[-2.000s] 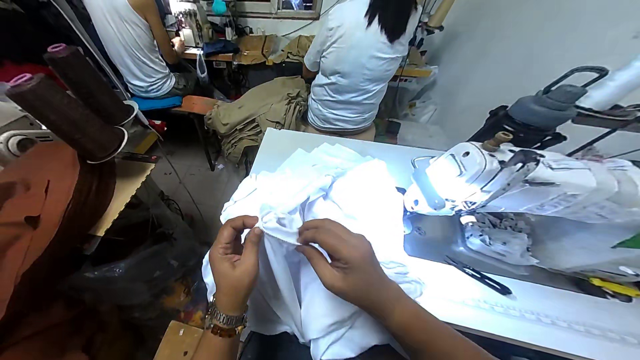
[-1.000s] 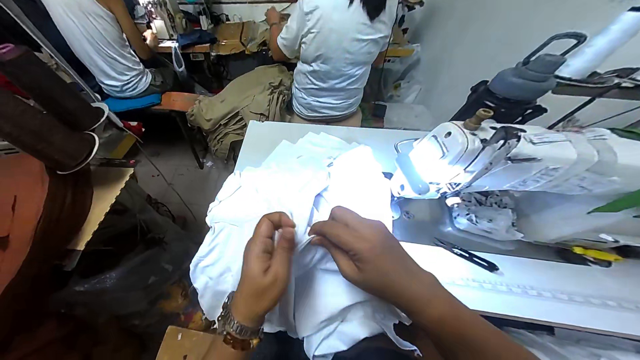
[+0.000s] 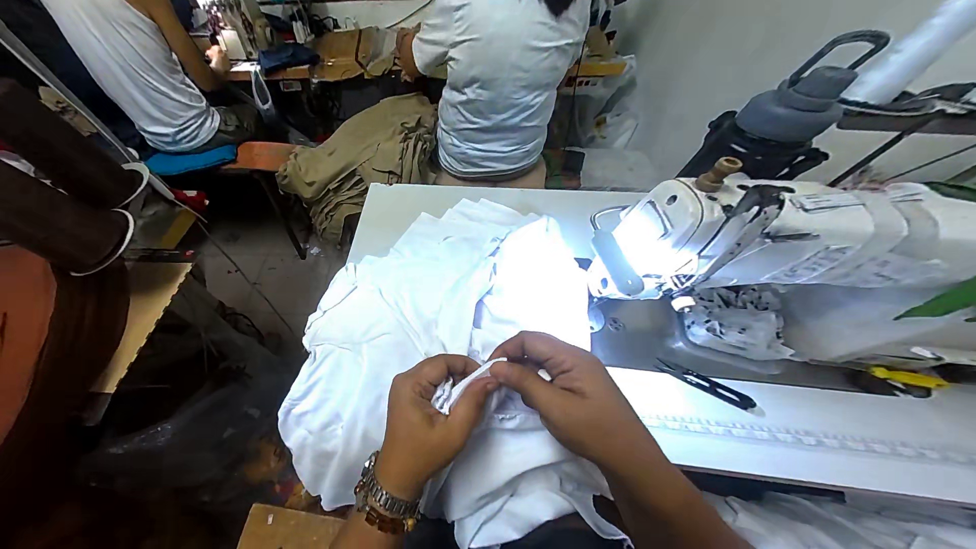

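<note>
White fabric [image 3: 381,328] lies heaped over the near left part of the sewing table [image 3: 412,202] and hangs off its front edge. My left hand [image 3: 435,415] pinches a folded edge of it between thumb and fingers, a metal watch on the wrist. Close against it, my right hand [image 3: 560,389] grips the same folded edge with thumb and forefinger. A white industrial sewing machine [image 3: 823,229], its lamp lit, stands right of the fabric. Black thread snips [image 3: 709,383] rest on the table to the right of my right hand.
Yellow-handled snips [image 3: 907,377] lie by the machine base, near a printed measuring scale [image 3: 801,436]. Brown thread cones [image 3: 57,221] stand at the left. Two people sit ahead, one in a white tank top [image 3: 145,72], one in a white shirt [image 3: 496,91]; khaki cloth [image 3: 366,152] is piled between them.
Both hands still pinch the fabric, and its folded edge now shows between the fingertips. The heap has spread out since the earliest frame. The view has shifted somewhat.
</note>
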